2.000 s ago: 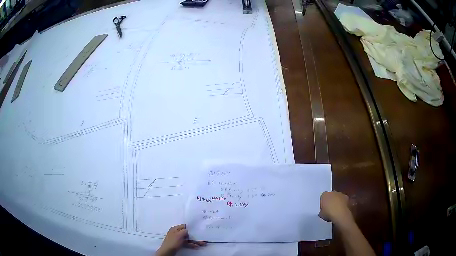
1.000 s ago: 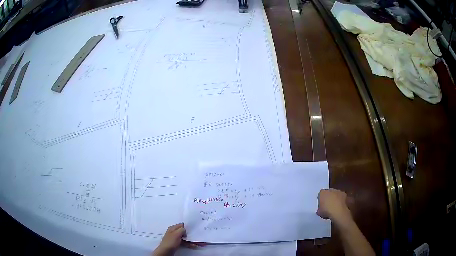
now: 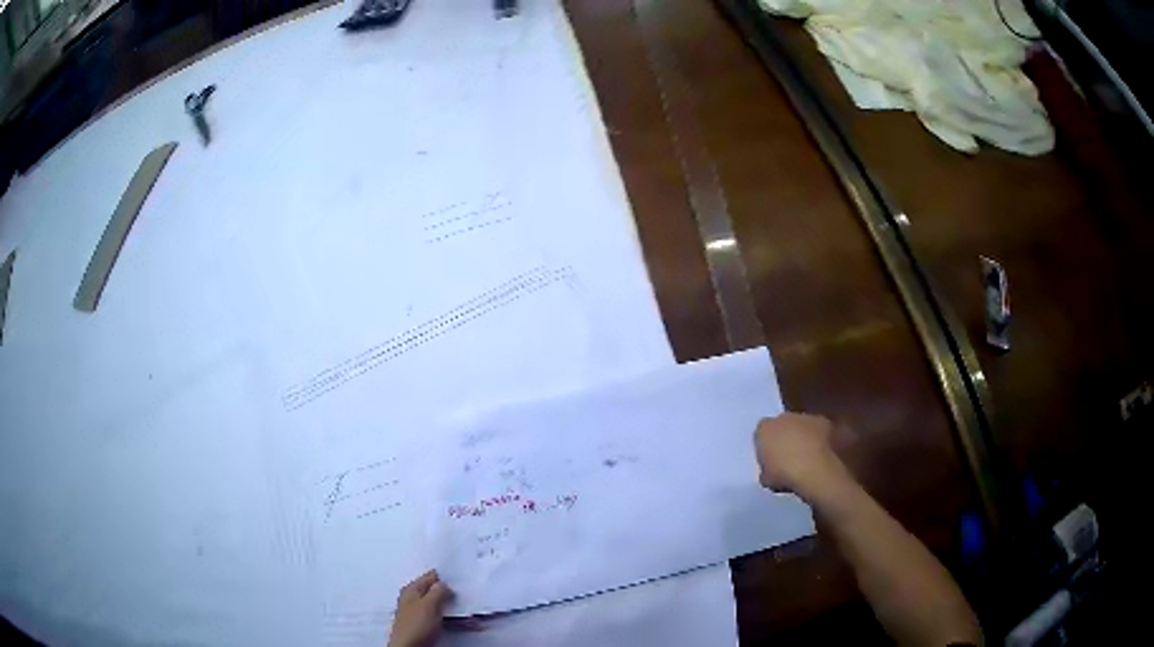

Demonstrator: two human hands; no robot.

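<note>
A white note sheet [image 3: 658, 480] with faint blue and red handwriting lies tilted over the near right corner of the paper marker [image 3: 316, 228], its right part over the brown table. My left hand [image 3: 420, 609] pinches its near left corner. My right hand [image 3: 795, 455] grips its right edge, fingers curled. The marker shows printed dashed outlines, blurred in places. A thin reddish thing shows beside my left fingertips, too blurred to name.
A long grey-brown strip [image 3: 127, 228] and scissors [image 3: 200, 114] lie on the marker. A dark object [image 3: 375, 13] sits at its far edge. A metal rail [image 3: 886, 240] runs along the brown table [image 3: 810, 278]. Cream cloth [image 3: 943, 76] and a small shiny item [image 3: 996, 303] lie beyond it.
The view has turned, so the marker, rail and cloth sit further left and higher or tilted in the picture. Both hands still hold the note sheet, which now appears slanted.
</note>
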